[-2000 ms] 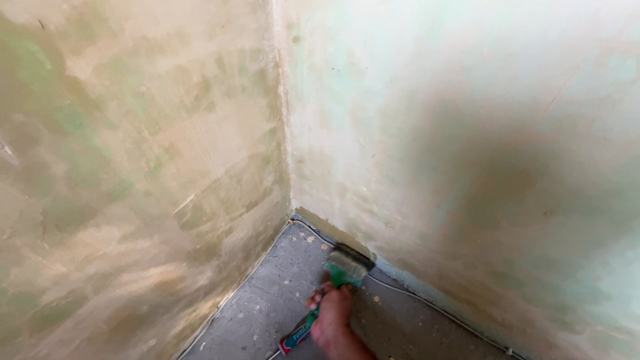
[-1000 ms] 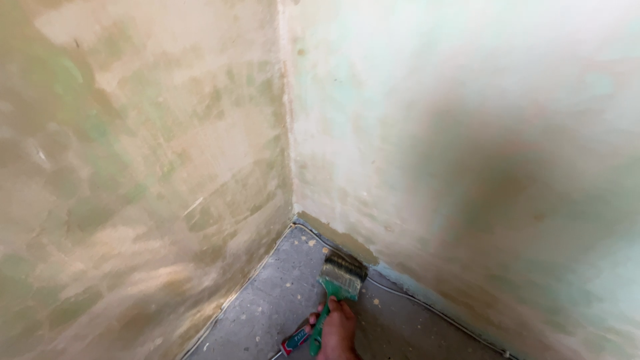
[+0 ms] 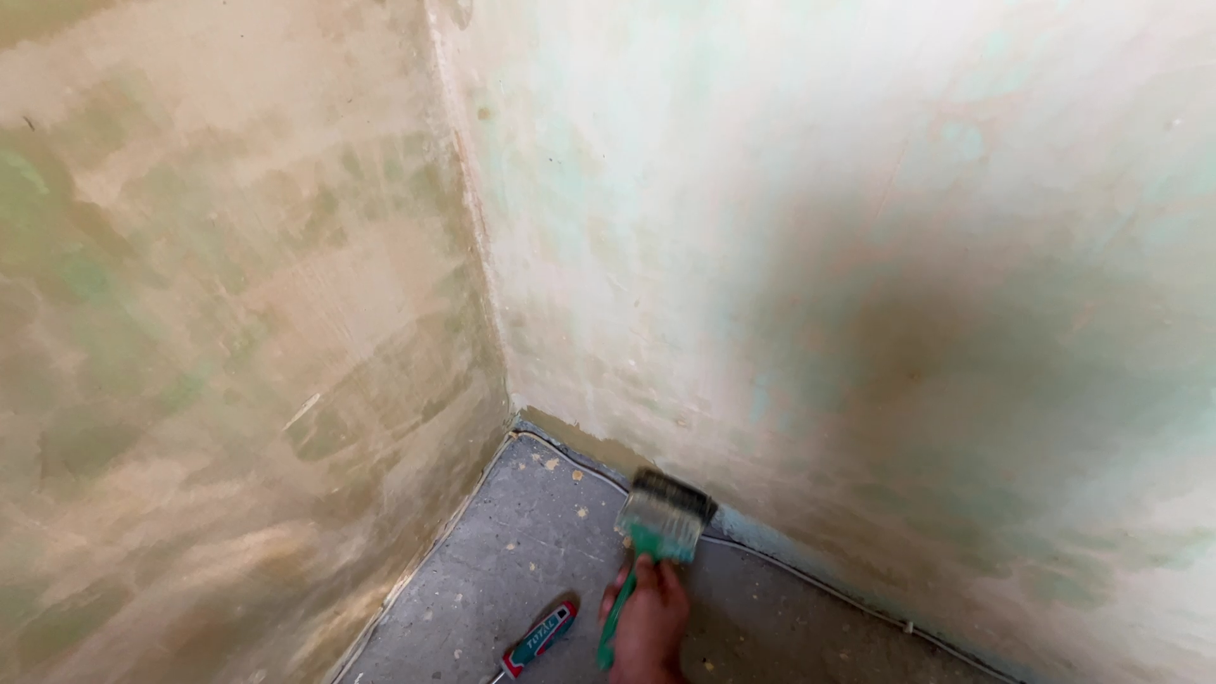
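Observation:
A wide paintbrush with a green handle [image 3: 648, 540] is in my right hand [image 3: 649, 622], which grips it at the bottom centre. Its dark bristles touch the foot of the right wall [image 3: 807, 313], at the right end of a damp brown strip [image 3: 589, 445] that starts at the corner. Left of the hand, a Total tool with a red and teal handle [image 3: 540, 638] lies on the grey floor [image 3: 475, 570]; only a bit of its metal shaft shows. My left hand is out of view.
The left wall [image 3: 237, 332] is blotched tan and green and meets the right wall in a corner. A thin cable [image 3: 807, 577] runs along the floor's edge below the right wall. Pale specks dot the floor, and a broad shadow falls on the right wall.
The brush was at the foot of the right wall two seconds ago, then drawn slightly back from it; now its bristles are against the wall base again.

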